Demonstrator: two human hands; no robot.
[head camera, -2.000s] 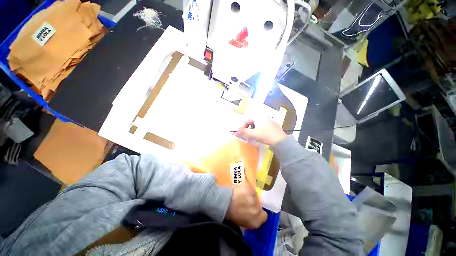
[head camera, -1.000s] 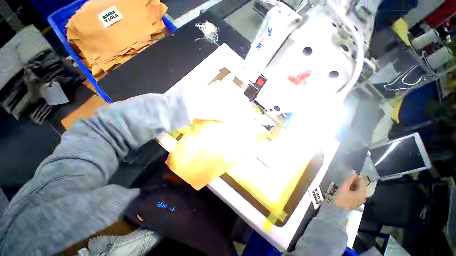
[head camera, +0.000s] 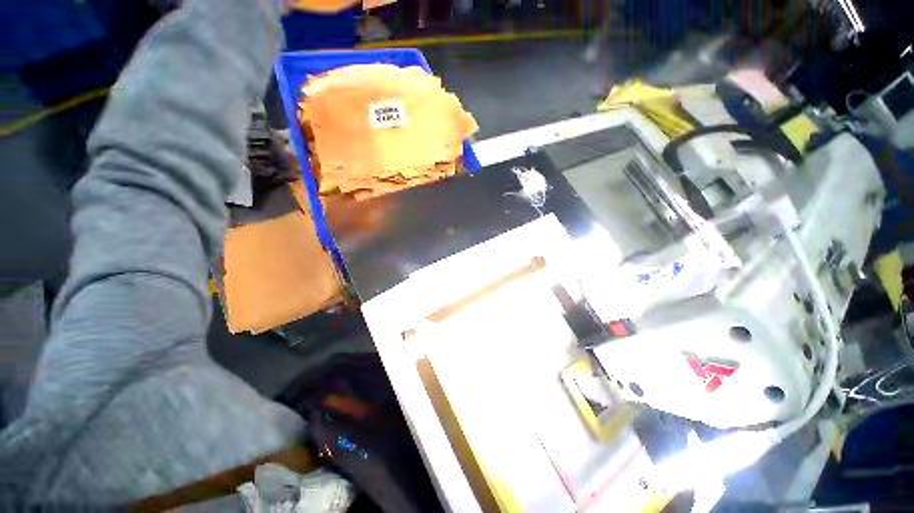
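My left sleeve runs up the left side to the top edge, where the hand is cut off. A strip of orange fabric (head camera: 326, 4) shows at the top edge beside the cuff; what holds it is hidden. My right hand is out of the picture. The white template board (head camera: 396, 326) with brown slots lies under the machine head (head camera: 702, 356). The small yellow-edged label clamp (head camera: 591, 401) sits at the head's left. Glare washes out the board's middle, so I cannot tell whether fabric lies there.
A blue crate (head camera: 323, 222) holds an orange pile with a white label (head camera: 387, 114) on top. Orange panels (head camera: 279, 271) lie low at the crate's left. White thread waste (head camera: 530, 184) lies on the dark table (head camera: 431, 228). Grey-brown fabric shows behind the sleeve.
The view has swung left. My left arm has moved from over the template up to the top edge. The orange panel has left the template's front edge. My right hand has gone out of view.
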